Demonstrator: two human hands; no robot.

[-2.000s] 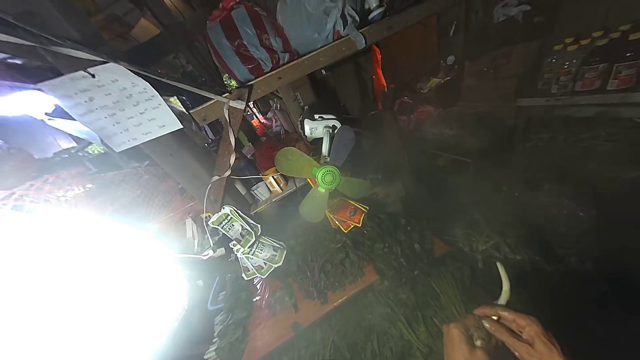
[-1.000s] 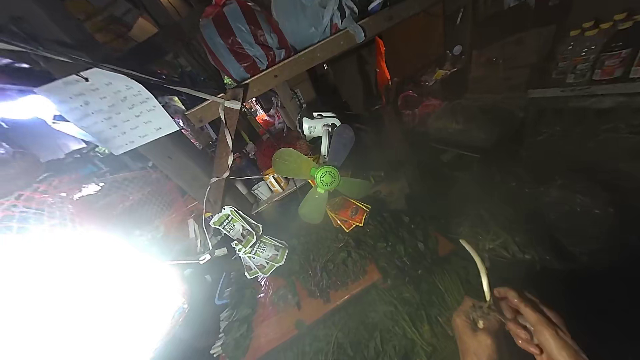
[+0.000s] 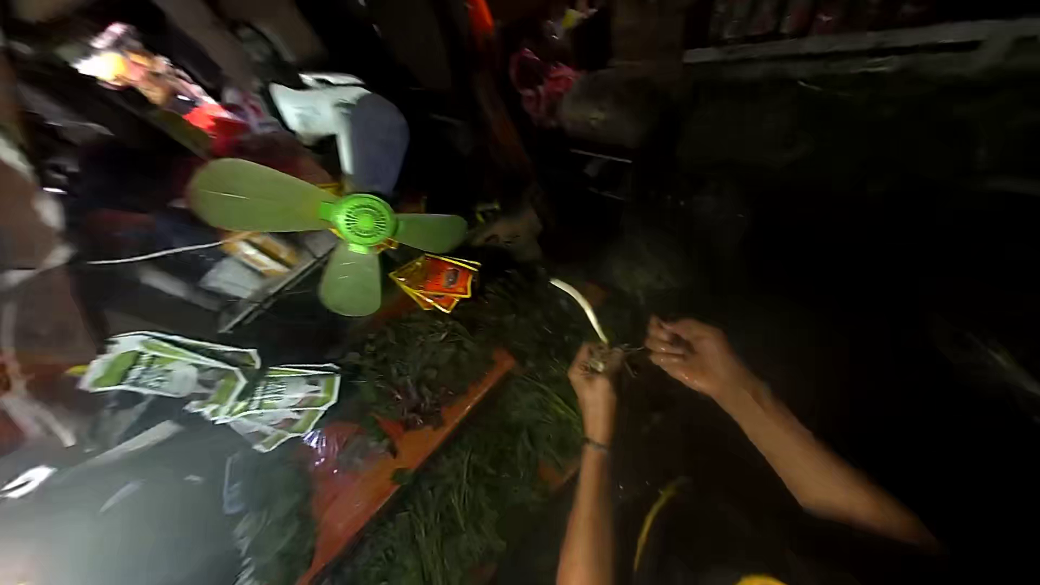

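Note:
A pale, curved plant stalk [image 3: 583, 309] with a tangle of roots at its lower end stands up from my left hand [image 3: 597, 374], which is shut on that root end. My right hand [image 3: 691, 353] is just right of the roots, fingers bent, with thin root strands near the fingertips; whether it grips any cannot be told. A dark band circles my left wrist. Leafy green vegetables [image 3: 463, 504] lie in bunches to the left of my hands, beside an orange-red board [image 3: 382, 479].
A green-hubbed fan [image 3: 366, 221] hangs at the upper left. Red sachets [image 3: 443, 280] hang beside it, and green-and-white packets [image 3: 236, 390] hang lower left. A shelf edge [image 3: 853, 50] with bottles runs along the top right. The right side is very dark.
My right hand has moved away from my left, leaving a gap between them; earlier they were together at the stalk's base. The view has shifted strongly, and the bright glare at left is largely out of view.

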